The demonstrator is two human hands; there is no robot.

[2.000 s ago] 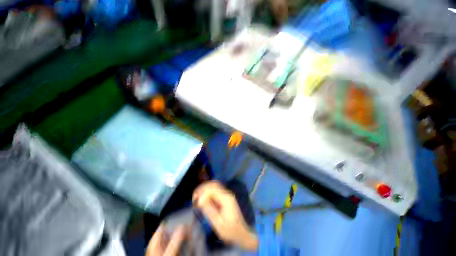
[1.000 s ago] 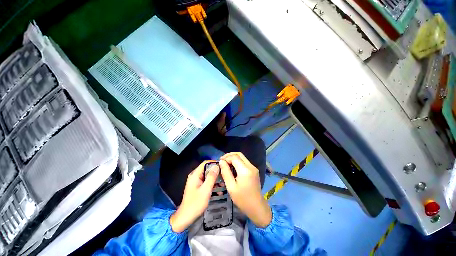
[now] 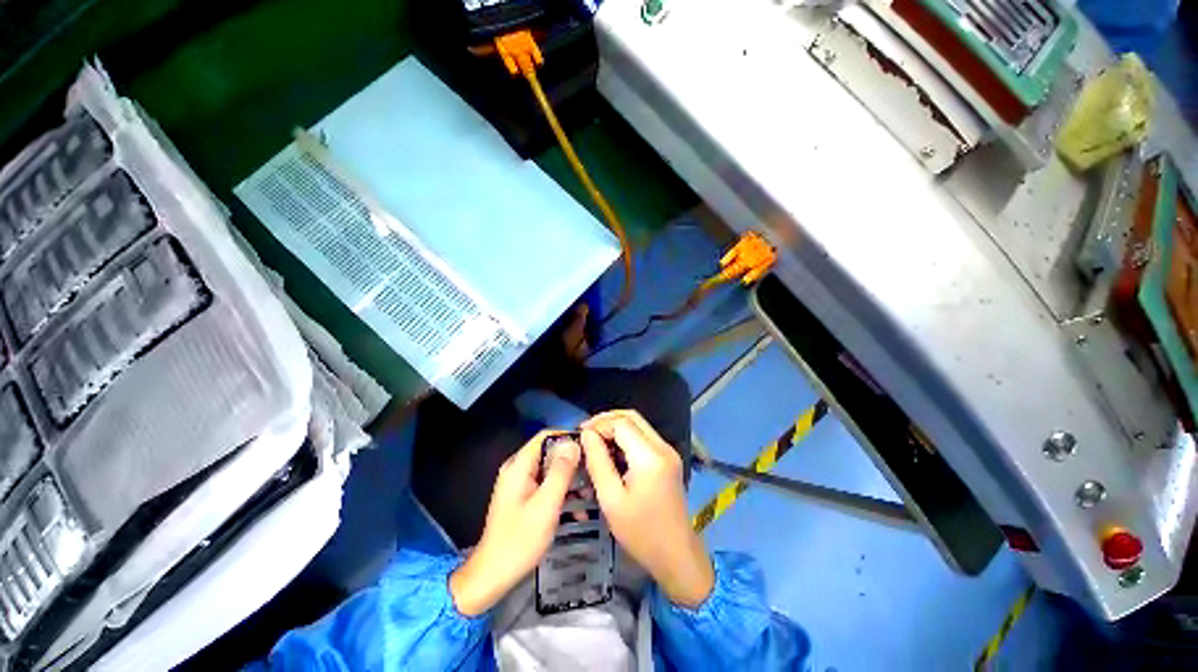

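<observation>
A black-edged phone housing (image 3: 576, 567) with grey slotted blocks inside lies lengthwise over my lap. My left hand (image 3: 515, 515) holds its upper left side, with the thumb on the top end. My right hand (image 3: 644, 492) is at the top right corner, its thumb and fingertips pinched together at the housing's top edge. Whether a tiny part is between those fingertips cannot be made out. The fingers hide part of the housing's upper end.
A stacked blister tray (image 3: 158, 381) with housings is at left. A pale blue sheet (image 3: 486, 197) lies on the green mat. The white machine (image 3: 841, 197) at right has fixtures, a yellow sponge (image 3: 1106, 112) and a red button (image 3: 1121, 549). Orange connectors (image 3: 750, 257) stick out between.
Since the blurred earliest frame, the view has turned down to my lap. Since one second ago, both hands and the housing keep nearly the same pose; the view has shifted slightly.
</observation>
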